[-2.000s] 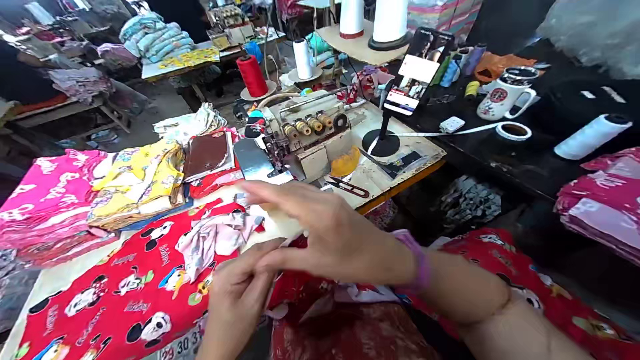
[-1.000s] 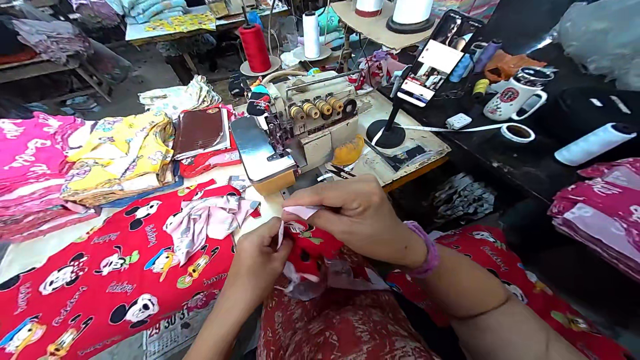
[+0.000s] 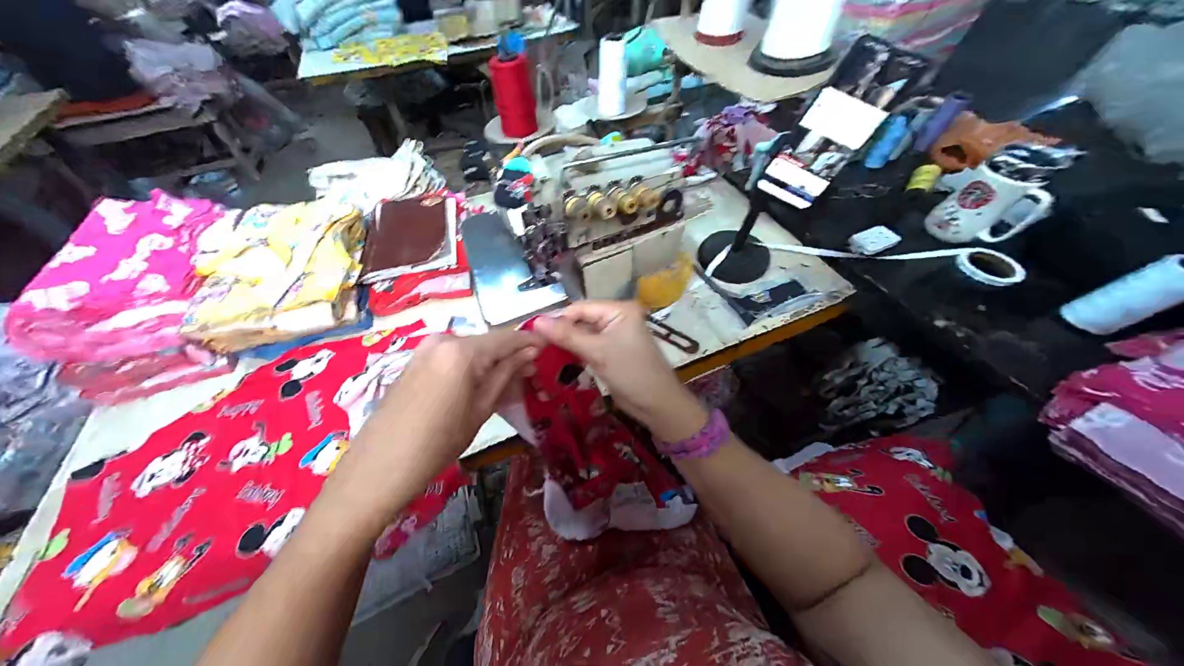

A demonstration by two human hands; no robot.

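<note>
A small red printed cloth piece with pale edging (image 3: 587,435) hangs over my lap, its top edge pinched by both hands. My left hand (image 3: 481,370) holds it from the left; my right hand (image 3: 615,356), with a purple band at the wrist, grips it close beside. Just beyond them stands an overlock sewing machine (image 3: 620,217) with its metal plate (image 3: 509,268). Red cartoon-print fabric (image 3: 222,490) covers the table's left part, and a crumpled pale piece (image 3: 375,384) lies on it near my left forearm.
Folded pink cloth (image 3: 129,268) and yellow cloth (image 3: 277,268) are stacked at left. A phone on a stand (image 3: 819,134), a mug (image 3: 980,208), a tape roll (image 3: 990,266) and a white thread cone (image 3: 1124,296) are at right. Small scissors or snips (image 3: 673,335) lie by the machine.
Both hands, apart from the cloth's present position two seconds ago, now hold the red piece up by its top edge. It hangs lower and more spread out than one second ago.
</note>
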